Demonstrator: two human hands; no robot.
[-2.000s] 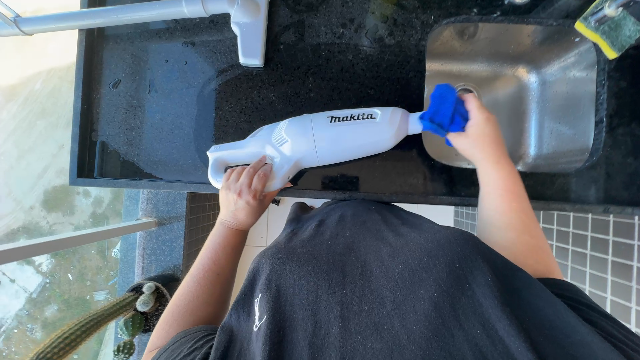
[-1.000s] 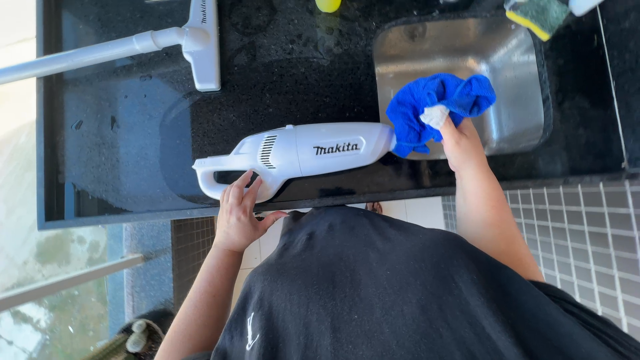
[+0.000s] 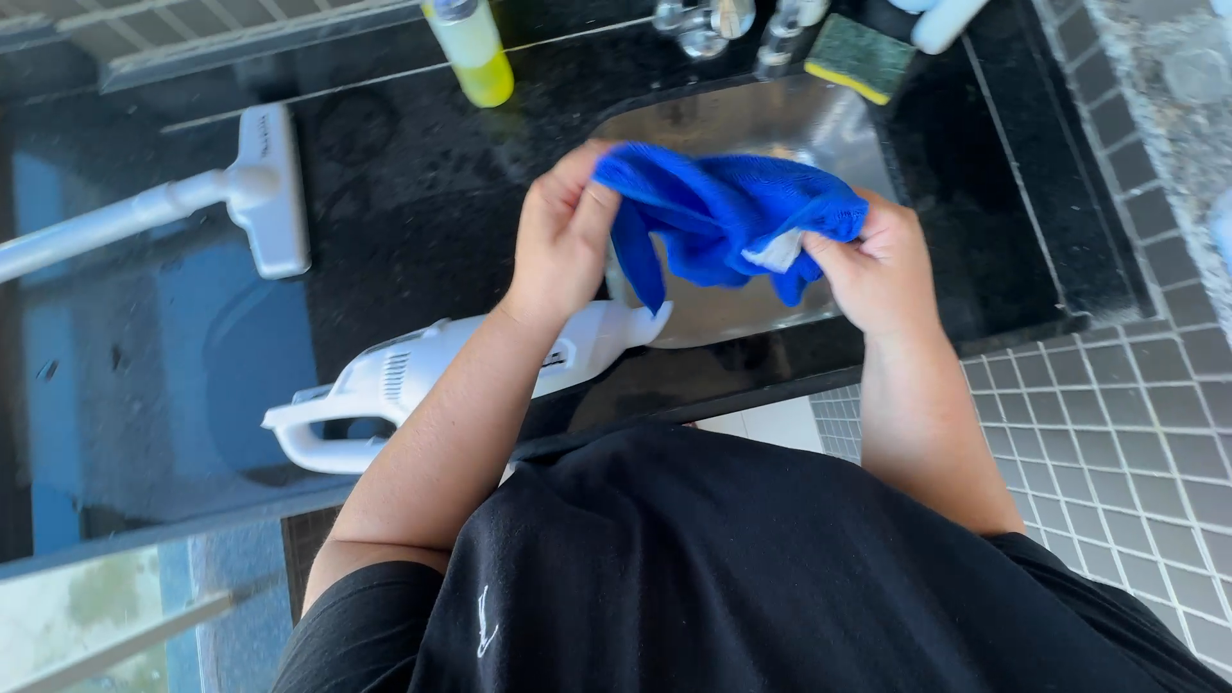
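A blue cloth [image 3: 722, 207] with a white tag hangs bunched between my two hands, over the stainless steel sink [image 3: 693, 313]. My left hand [image 3: 566, 226] pinches its left end, and my right hand [image 3: 878, 260] grips the right end beside the tag. Below the cloth, a white Makita handheld vacuum cleaner [image 3: 404, 371] lies on the black stone countertop [image 3: 414, 231], its nozzle at the sink's edge. My left forearm crosses over the vacuum's body and hides part of it.
A white floor nozzle [image 3: 274, 192] on its tube [image 3: 115, 221] lies at the left. Behind the sink are a bottle of yellow liquid [image 3: 472, 53], a faucet [image 3: 703, 24] and a green and yellow sponge [image 3: 859, 58]. Grey tiles [image 3: 1145, 414] cover the surface at the right.
My left hand has let go of the vacuum's handle and moved right and up to grip the cloth, now held by both hands. The cloth has left the vacuum's nozzle. The view has turned.
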